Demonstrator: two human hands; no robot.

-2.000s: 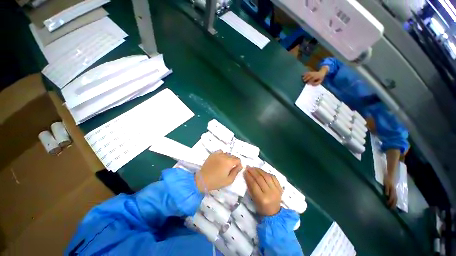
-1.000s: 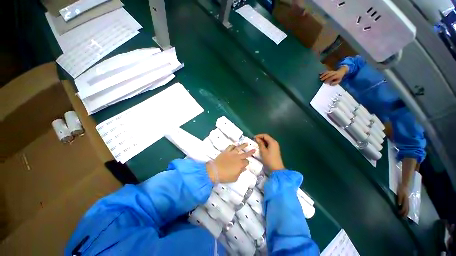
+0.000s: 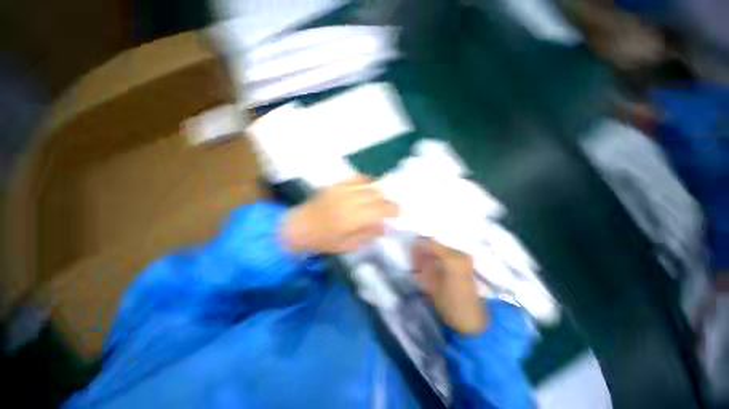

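Observation:
The frame is strongly blurred. White units point(image 3: 436, 180) lie in a smeared group on the green bench in front of me. My left hand point(image 3: 344, 216) is at the left side of the group, fingers bent. My right hand point(image 3: 449, 279) is at the near side of the group, fingers bent. Whether either hand holds something is too blurred to tell. A greyish, shiny patch point(image 3: 408, 307) shows between and below my hands. White label sheets point(image 3: 352, 120) lie beyond my left hand.
An open brown carton point(image 3: 152, 192) stands at the left, with a white thing point(image 3: 214, 125) near its far edge. A stack of white papers point(image 3: 320, 60) lies beyond it. Another person's blue sleeve point(image 3: 687, 152) shows at the right. A white sheet point(image 3: 575, 387) lies at the lower right.
The view has shifted and blurred; the carton takes up more of it. My left hand has moved to the left edge of the units, my right hand to their near side.

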